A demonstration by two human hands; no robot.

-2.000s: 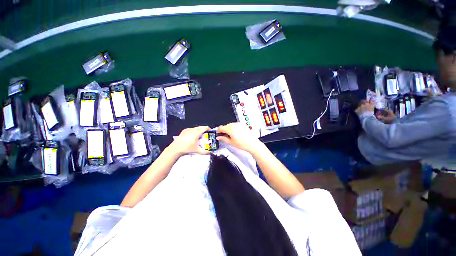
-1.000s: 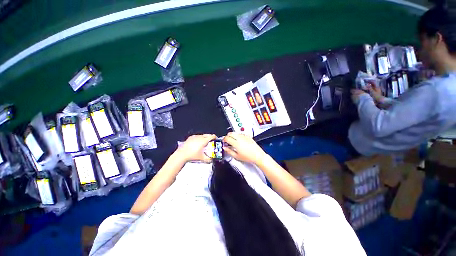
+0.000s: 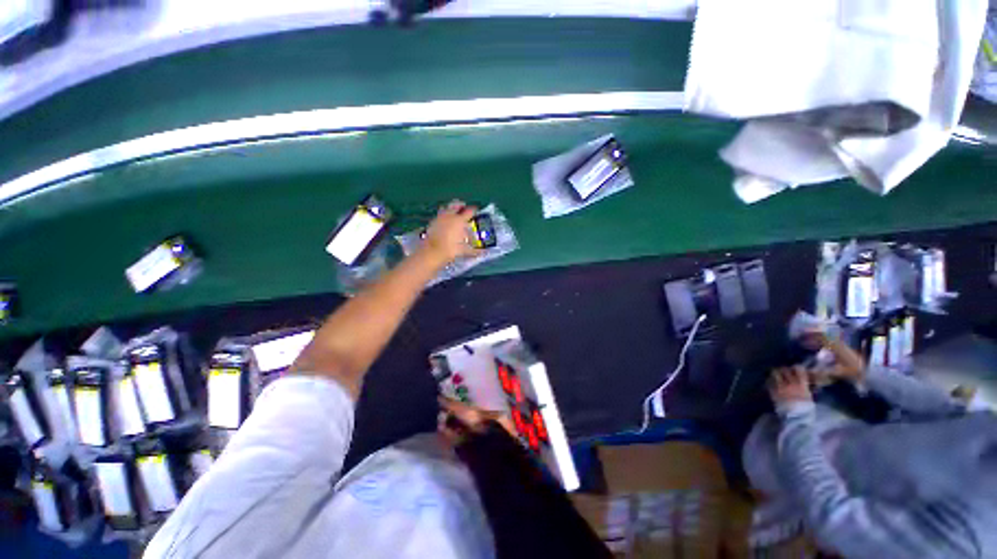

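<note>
My left hand (image 3: 450, 234) reaches out over the green belt and holds a small phone half-assembly (image 3: 482, 229), whose dark and yellow end shows past my fingers. A clear bag (image 3: 502, 227) lies under and around it. My right hand (image 3: 468, 417) is low at the near left edge of the white test box (image 3: 489, 357), close to its buttons. It is partly covered by dark hair, so its grip cannot be told. Red readouts show on the test box.
More units lie on the green conveyor belt (image 3: 268, 268). Bagged units (image 3: 150, 384) cluster at the left. Dark blocks (image 3: 743, 286) and a white cable (image 3: 669, 382) lie right of the test box. A co-worker's hands (image 3: 804, 377) are at the right. White fabric (image 3: 814, 66) hangs over the belt.
My left hand has moved forward from in front of my body onto the belt with the unit. My right hand has come away from it to the test box. The view has shifted, and white fabric now shows.
</note>
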